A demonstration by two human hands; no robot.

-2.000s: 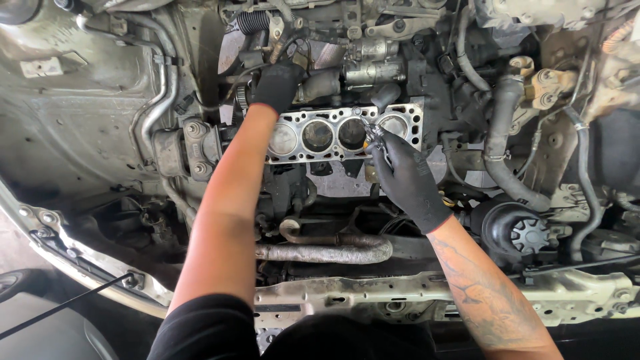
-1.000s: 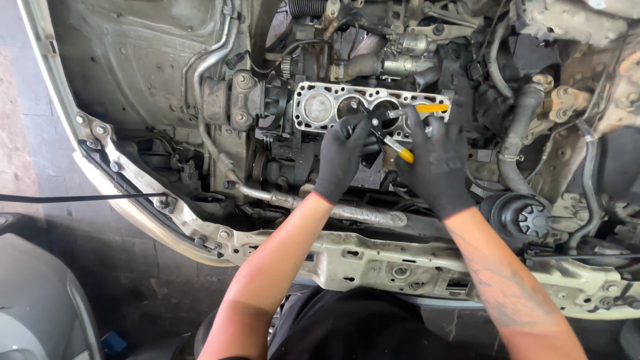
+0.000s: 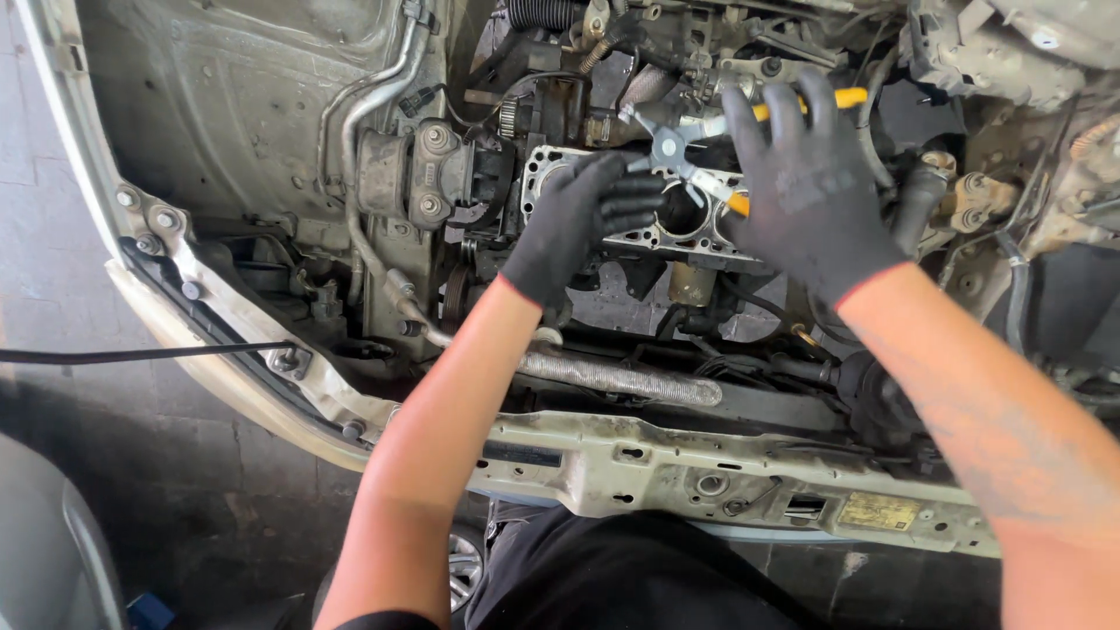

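Observation:
My right hand (image 3: 805, 179), in a black glove, holds a pair of pliers (image 3: 669, 149) with yellow grips and a round pivot. The handles are spread, and the jaws point left above the engine block. The fingers lie over the upper handle; the palm side is hidden. Over the left part of the engine block's deck (image 3: 634, 234) is my left hand (image 3: 588, 219), also gloved, with its fingers extended rightward and nothing visible in it. Round cylinder bores show in the deck, one dark bore (image 3: 682, 213) between my hands. The left hand partly covers the leftmost bore.
An engine mount (image 3: 429, 171) stands left of the block. In front run a ribbed metal pipe (image 3: 621, 378) and the car's front crossmember (image 3: 604, 455). A thin black rod (image 3: 149, 353) reaches the fender edge at left. Hoses and brackets lie at right.
A second ago both hands were close together over the block; now they are apart, and the pliers are held above the deck. Two seconds ago my left hand reached behind the block.

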